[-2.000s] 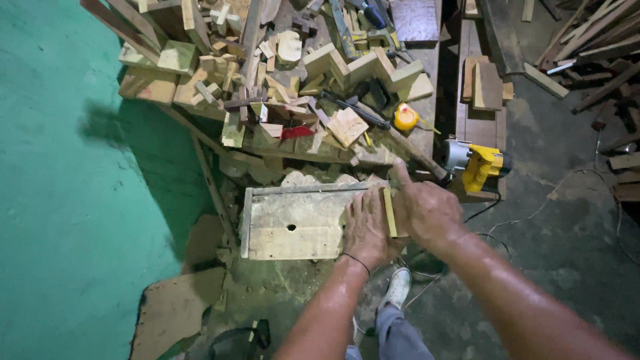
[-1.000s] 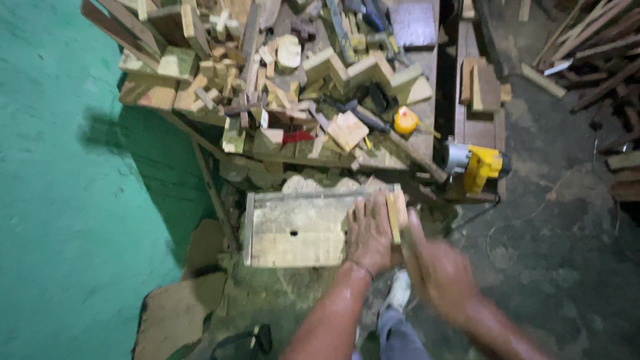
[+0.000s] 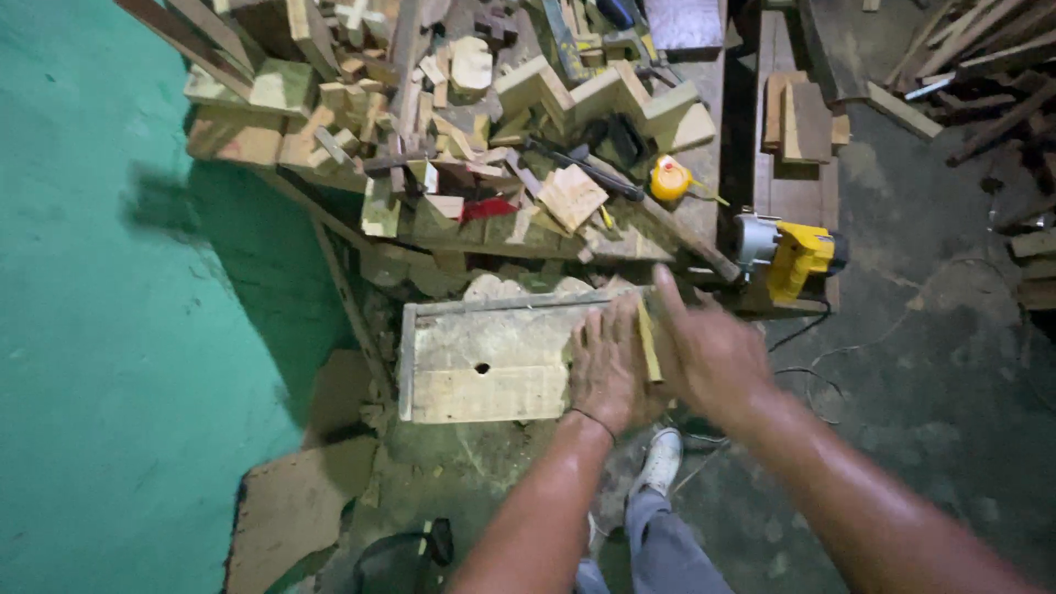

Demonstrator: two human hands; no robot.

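Note:
A shallow wooden box or panel (image 3: 487, 363) with raised edge strips and a small dark hole lies in front of the bench. My left hand (image 3: 609, 363) rests flat on its right part, fingers pointing away from me. Just right of those fingers is a narrow light wooden strip (image 3: 649, 340), upright on edge. My right hand (image 3: 714, 346), slightly blurred, is at the right side of this strip, its index finger pointing up. Whether the right palm touches the strip or holds anything behind it cannot be told.
The workbench (image 3: 528, 243) is covered with wood offcuts, a zigzag wooden piece (image 3: 596, 92), a hammer (image 3: 660, 210) and an orange tape measure (image 3: 670, 178). A yellow power tool (image 3: 799, 257) lies at the right, its cord trailing to the floor. A green wall (image 3: 115, 330) stands left.
My right hand was lower and further from the strip a second ago and is now up close beside it. My left hand has stayed on the panel.

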